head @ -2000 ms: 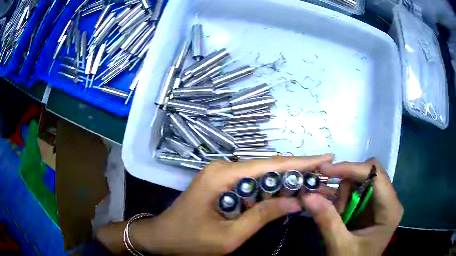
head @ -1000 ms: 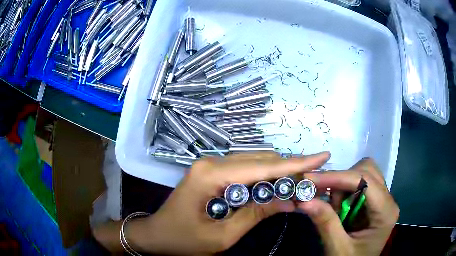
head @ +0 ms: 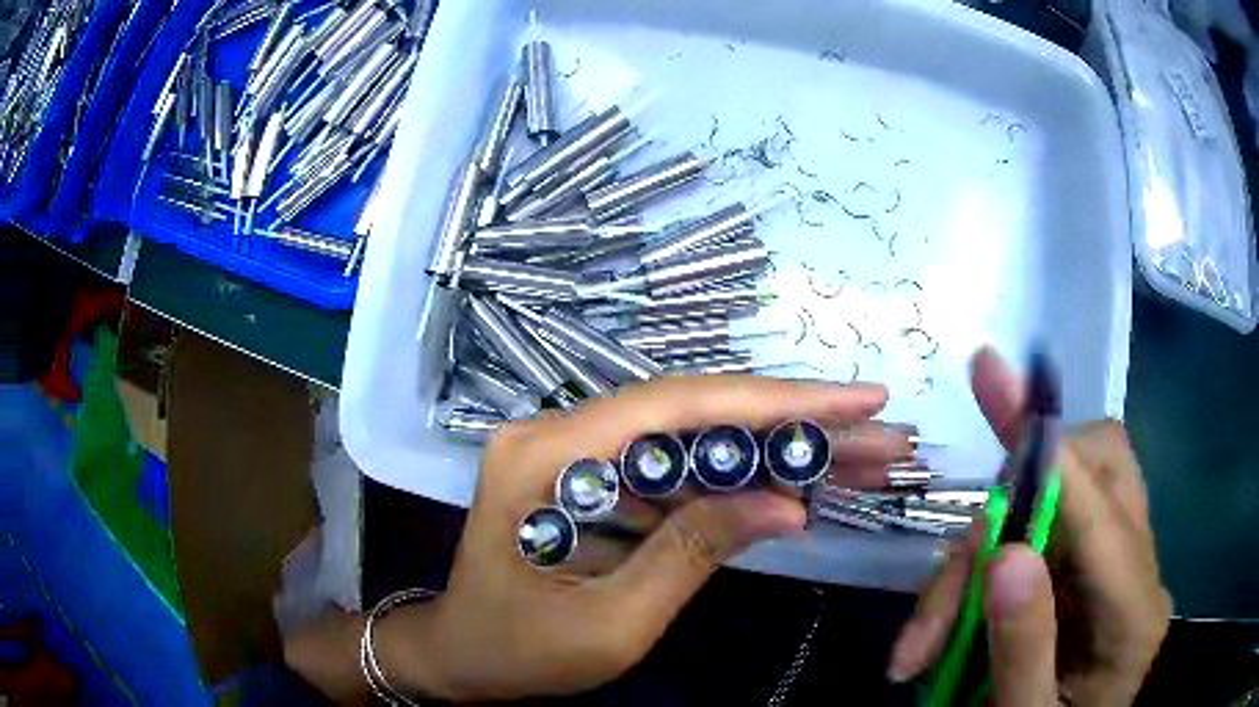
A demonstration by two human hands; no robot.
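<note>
My left hand (head: 608,622) holds several metal cylinders (head: 655,463) side by side in a row, their round dark ends with pale centres facing me, over the near edge of the white tray (head: 1091,304). My right hand (head: 1091,553), partly blurred, holds a green and black craft knife (head: 1015,532) with its dark blade pointing up, apart from the held cylinders. Many loose cylinders (head: 525,238) lie piled in the left part of the tray, and a few lie at its near edge between my hands. Thin curled trimmings (head: 828,207) are scattered on the tray floor.
Blue trays (head: 262,246) full of metal cylinders stand at the upper left. A clear plastic box or bag (head: 1194,180) lies right of the white tray. A brown cardboard box (head: 235,511) and blue cloth-like material (head: 83,553) are below the bench edge at left.
My right hand has moved right and away from the held cylinders, and the knife now points up. My left hand has moved slightly up and left with its row of cylinders.
</note>
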